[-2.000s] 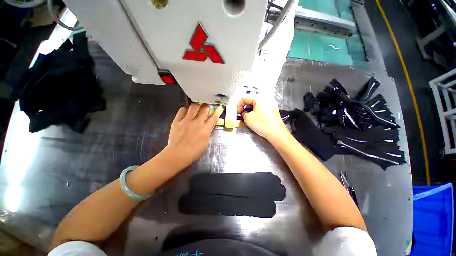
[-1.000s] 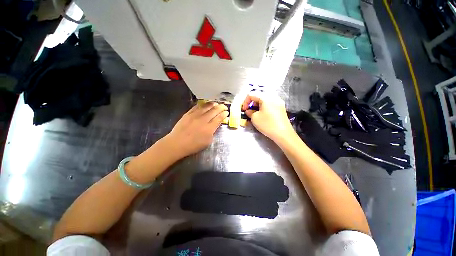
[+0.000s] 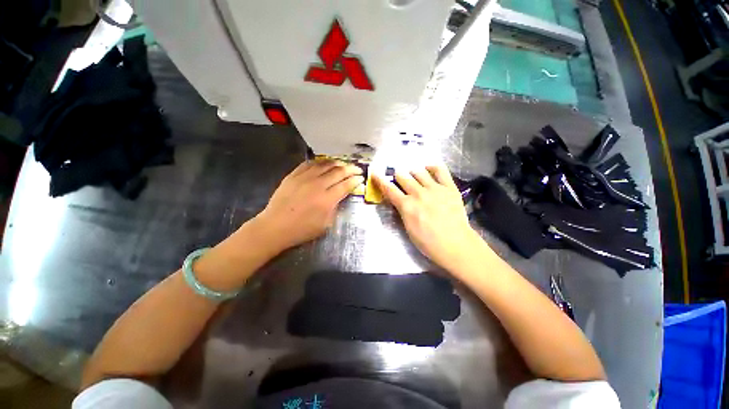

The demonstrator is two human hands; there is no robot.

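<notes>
The white sewing machine head point(image 3: 352, 72) with a red three-diamond mark stands in front of me. Under it lies a yellow plate point(image 3: 373, 190), partly covered by my fingers. My left hand point(image 3: 308, 200) lies palm down at the plate's left side, fingertips at the needle area. My right hand point(image 3: 428, 204) lies palm down at its right side, fingers spread a little. A small dark piece shows between the fingertips; what is under the fingers is hidden. Flat black fabric pieces point(image 3: 374, 307) lie in front of me on the metal table.
A pile of black zippers point(image 3: 583, 200) lies at right, with thread snips point(image 3: 561, 294) below it. A black fabric heap point(image 3: 100, 132) lies at left. A green plate point(image 3: 531, 76) is behind the needle area. A blue bin point(image 3: 694, 351) stands beside the table at lower right.
My right hand has gone from pinching at the needle area to lying flatter, with its fingers stretched out. My left hand stays at the plate, after shifting slightly right earlier.
</notes>
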